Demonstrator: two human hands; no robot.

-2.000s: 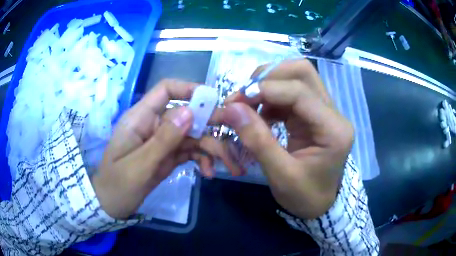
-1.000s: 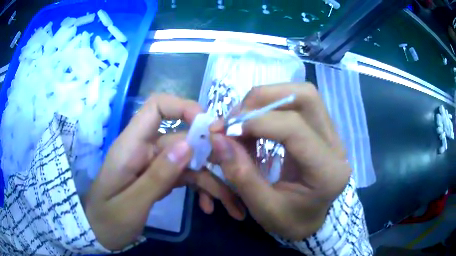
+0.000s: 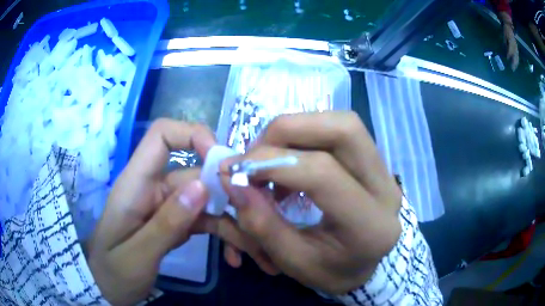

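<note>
My left hand (image 3: 158,209) holds a white plastic head (image 3: 214,179) upright between thumb and fingers, at the middle of the view. My right hand (image 3: 322,209) pinches a pale stem insert (image 3: 269,164) with a small white collar at its left end. The collar end is close against the right side of the head; my fingertips hide whether it enters the hole. Behind my hands, a clear insert box (image 3: 340,80) holds stems with silver glints. A blue parts tray (image 3: 156,27) at the left is heaped with white heads (image 3: 66,119).
A small clear tray (image 3: 209,263) lies partly under my left hand. A ribbed translucent strip (image 3: 403,137) lies right of the box, and loose white parts (image 3: 528,144) at far right. Behind are metal rails, an upright post (image 3: 412,30), the green belt and another person's hand (image 3: 511,45).
Both hands, with the head and stem insert, have shifted left and a little down in the view. The insert's collar end is closer to the head. Another person's hand has appeared at upper right.
</note>
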